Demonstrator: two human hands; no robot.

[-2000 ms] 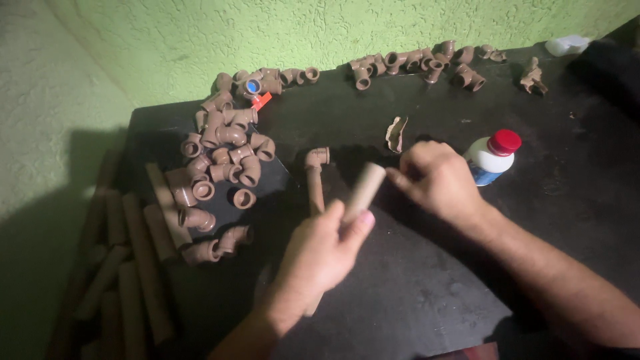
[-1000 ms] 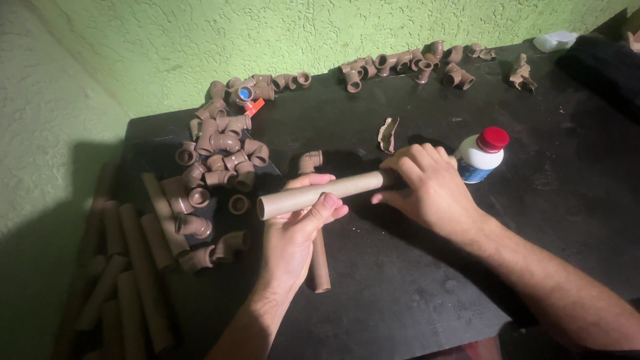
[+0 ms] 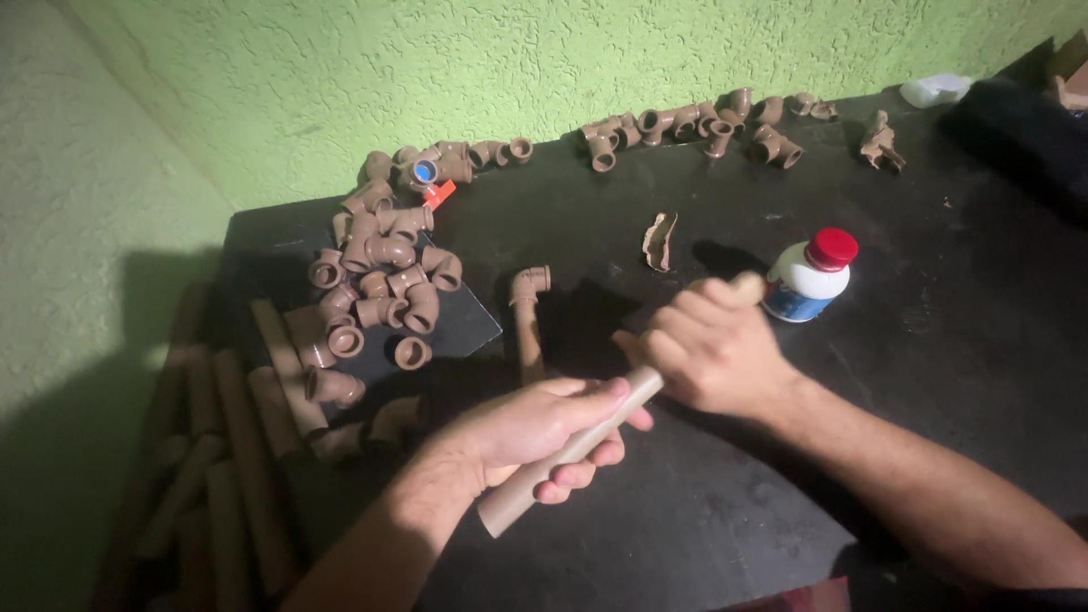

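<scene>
My left hand point(image 3: 569, 433) is closed around a short brown plastic pipe point(image 3: 527, 493), which slants up to the right. My right hand point(image 3: 710, 348) is curled just beyond the pipe's upper end. A blurred tan bit point(image 3: 748, 289) shows at its far side; whether it is held there cannot be told. Behind my left hand lies a thin pipe point(image 3: 529, 340) with an elbow fitting point(image 3: 531, 282) on its far end. A curled brown scrap point(image 3: 659, 242) rests beyond my right hand. A white bottle point(image 3: 807, 285) with a red cap and a blue label stands to its right.
Many brown pipe fittings point(image 3: 391, 251) are heaped at the left, among them a valve with an orange handle point(image 3: 439, 195). Other fittings point(image 3: 671, 123) line the green wall. Loose pipes point(image 3: 246, 459) lie at the lower left. A crumpled brown piece point(image 3: 881, 140) and dark cloth point(image 3: 1020, 140) are at the back right.
The pipe in my left hand has swung from nearly level to a steep slant, its open near end now lower. My right hand, around its right end one second ago, is now just past its upper end.
</scene>
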